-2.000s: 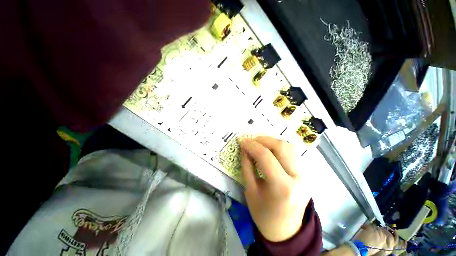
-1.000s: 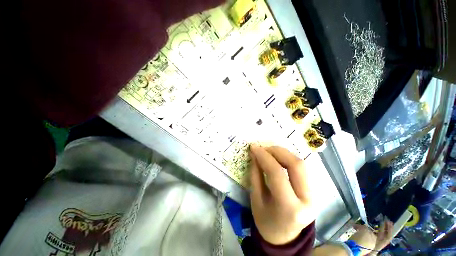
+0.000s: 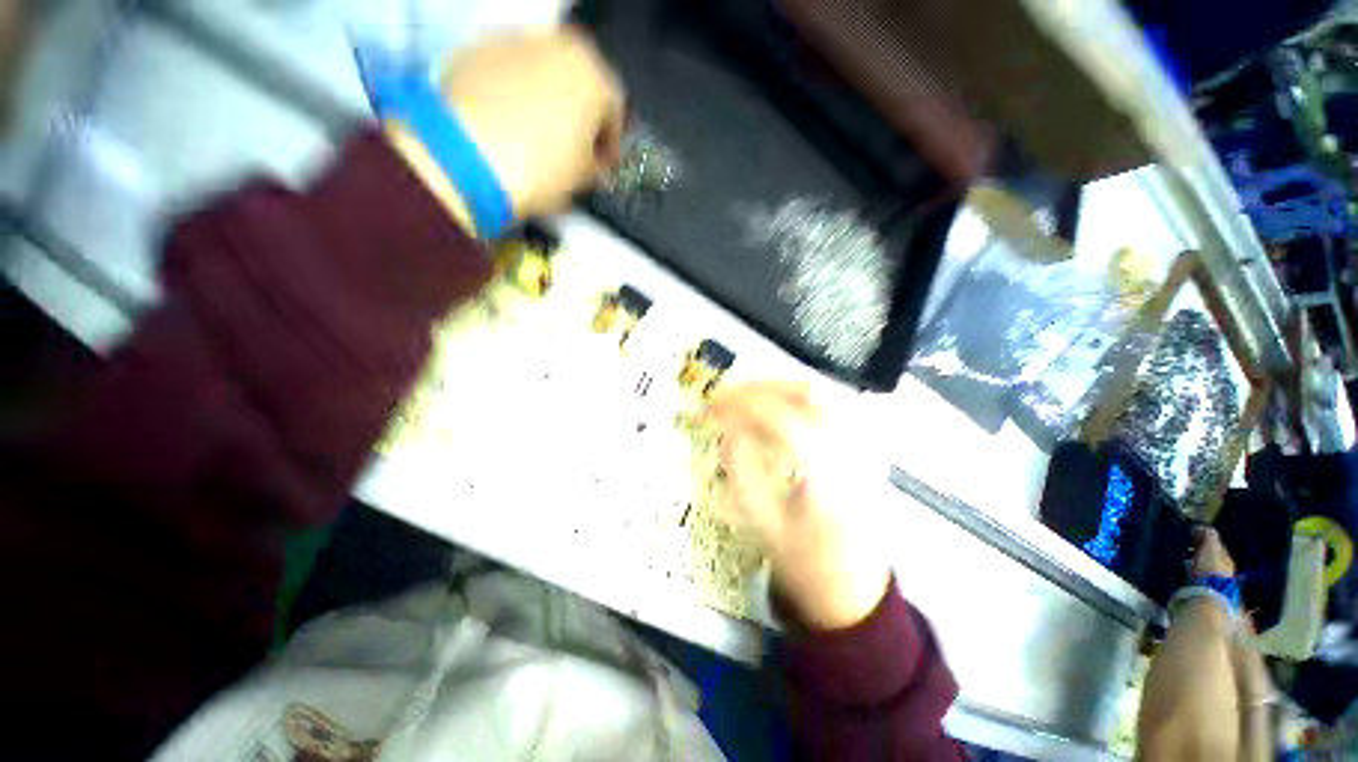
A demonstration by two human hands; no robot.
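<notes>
The pale yellow circuit board panel (image 3: 566, 462) lies in front of me, blurred. Black connectors (image 3: 715, 356) and yellow coils (image 3: 697, 377) stand along its far edge. My left hand (image 3: 536, 112), wearing a blue wrist strap (image 3: 447, 149), is at the near left part of the black tray (image 3: 715, 164), its fingertips beside a small silvery heap (image 3: 644, 164). A larger silvery heap (image 3: 831, 283) lies in the tray's right part. My right hand (image 3: 789, 499) is over the board's right part, fingers bent; blur hides whether either hand holds anything.
Metal rails (image 3: 1028, 551) run along the line. Clear plastic bags (image 3: 998, 328) lie right of the tray. Beyond are a box of silvery parts (image 3: 1184, 410) and a black bin with blue parts (image 3: 1110, 514). Another person's arm (image 3: 1199, 670) reaches in at lower right.
My left hand, hidden before, now shows at the tray, its sleeve extended across the board's left part. My right hand stays over the board. The view has shifted, showing more tray.
</notes>
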